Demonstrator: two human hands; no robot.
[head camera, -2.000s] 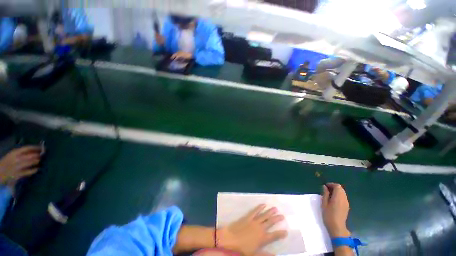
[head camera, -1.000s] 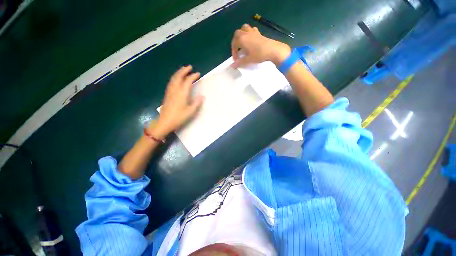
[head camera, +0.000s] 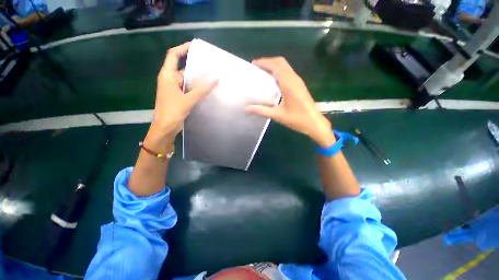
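Observation:
A white sheet or thin stack of sheets (head camera: 224, 120) is held up above the green bench, tilted, its lower part in grey shade. My left hand (head camera: 178, 95) grips its left edge, thumb on the near face and fingers behind. My right hand (head camera: 290, 98) grips its right edge the same way, thumb on the face. A blue band is on my right wrist. Dark tweezers (head camera: 373, 147) lie on the bench right of my right wrist. Whether small pieces are on the sheet cannot be told.
A white rail (head camera: 366, 105) runs across behind the bench mat. A black device (head camera: 407, 65) lies on the green conveyor beside a pale post. A dark tool with a white band (head camera: 64, 221) lies at the left. Parts of other people show at the top corners and right edge.
The sheet lay flat on the bench under my hands. It is now lifted up and held between both hands. The view has swung round and up towards the conveyor.

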